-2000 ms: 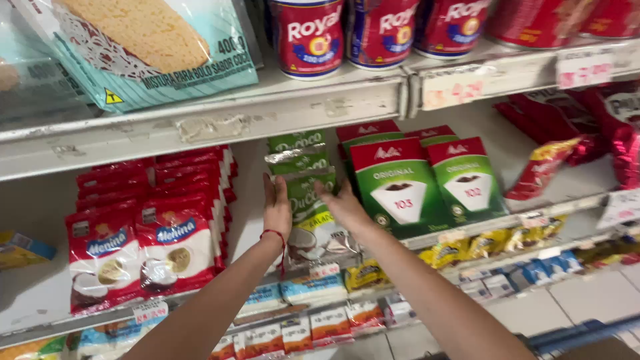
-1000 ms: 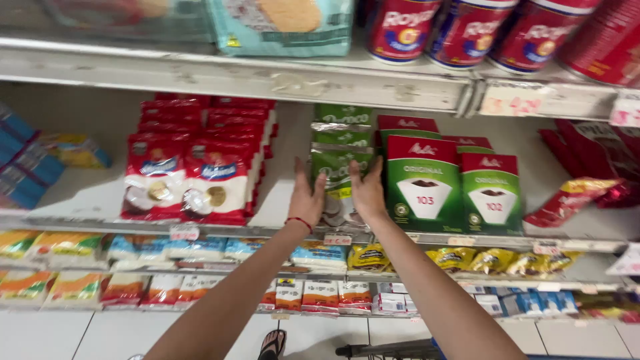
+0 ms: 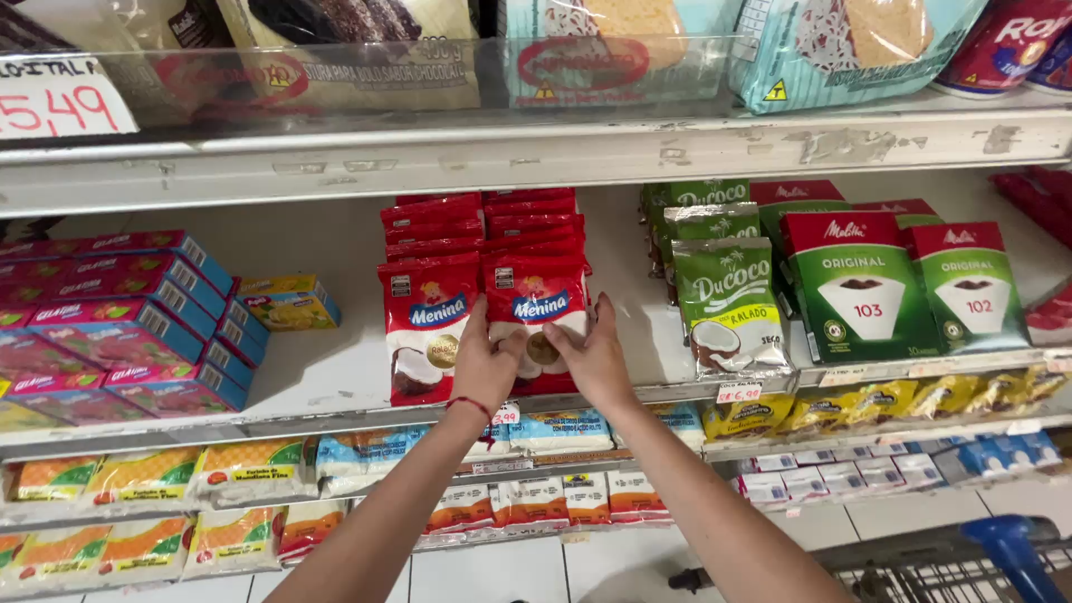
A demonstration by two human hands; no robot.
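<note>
Two rows of red and white Menina grated coconut packets stand on the middle shelf. My left hand (image 3: pixel 492 362), a red cord at its wrist, and my right hand (image 3: pixel 596 356) are on either side of the front packet of the right row (image 3: pixel 538 293), thumbs on its face and fingers at its edges. Beside it on the left is the front packet of the left row (image 3: pixel 429 322), close to my left fingers. Green Ducoco grated coconut packets (image 3: pixel 729 301) stand to the right, touched by neither hand.
Gelatin boxes (image 3: pixel 126 335) are stacked at the left and Melitta coffee filter boxes (image 3: pixel 854 285) stand at the right. The upper shelf's edge (image 3: pixel 536 159) runs above my hands. Bagged goods (image 3: pixel 251 473) fill lower shelves. Part of a shopping cart (image 3: pixel 963 561) shows at the lower right.
Both hands have left the green Ducoco packets and moved left to the red Menina packets. The view has shifted left.
</note>
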